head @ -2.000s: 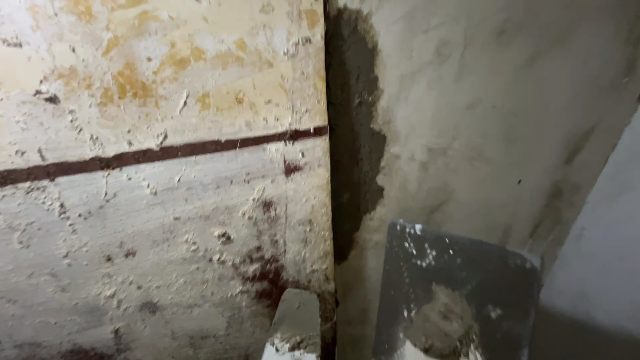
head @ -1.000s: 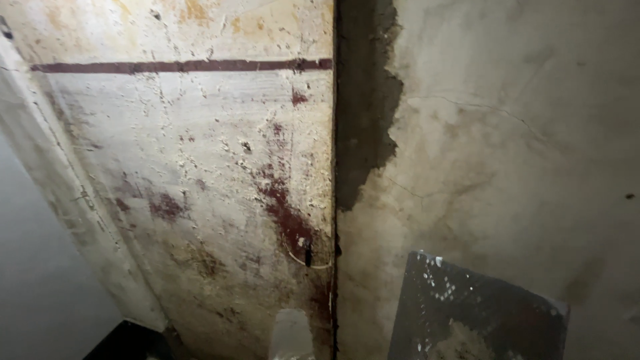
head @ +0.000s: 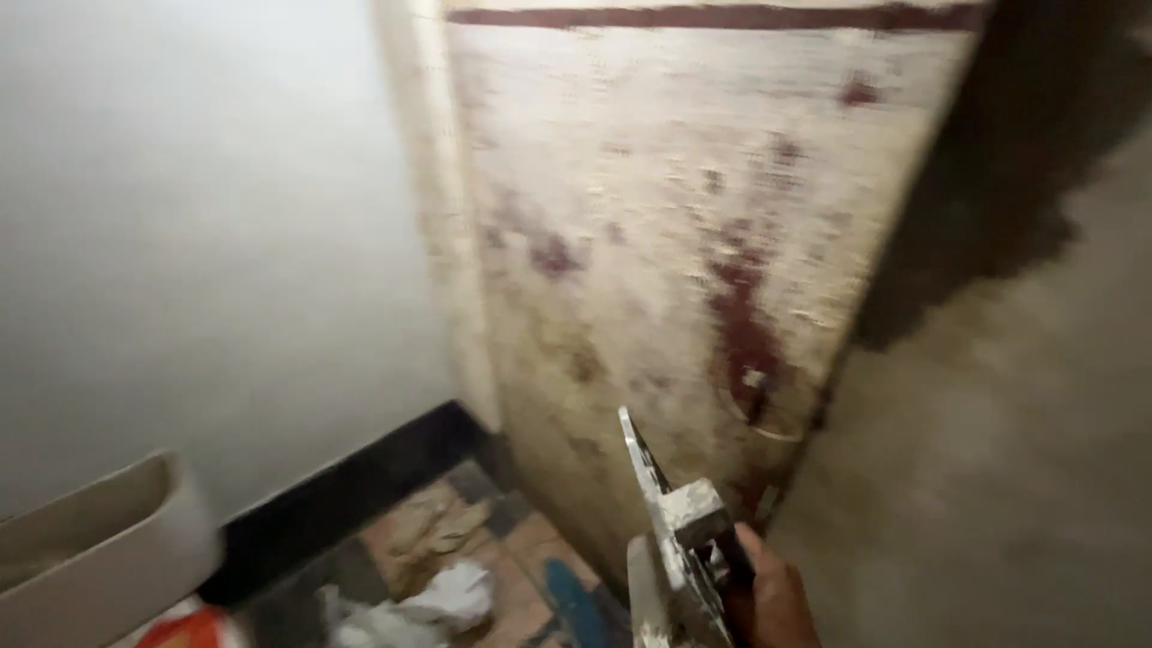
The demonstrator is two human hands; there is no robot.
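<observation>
My right hand [head: 776,598] is at the bottom, right of centre, closed around the handle of a plaster-coated flat trowel [head: 670,531]. The trowel is seen nearly edge-on, its blade pointing up and slightly left. Just left of it, against or close to it, is the pale blade of a narrower putty knife [head: 644,580]; its handle is hidden. My left hand does not show. Beyond the tools stands a scraped cream panel [head: 621,315] with dark red patches and a red stripe. A dark damp-looking strip [head: 972,207] runs down the wall at its right edge.
A smooth white wall [head: 207,225] is on the left, with a black skirting [head: 351,495] below. A light-coloured open tub [head: 99,549] stands lower left. White crumpled material [head: 450,598], a blue object [head: 576,603] and debris lie on the tiled floor. A plastered wall [head: 1008,468] rises at right.
The view has swung left and down, bringing in the floor and tub. The wide trowel, earlier seen face-on with plaster on it, is now turned edge-on beside the putty knife.
</observation>
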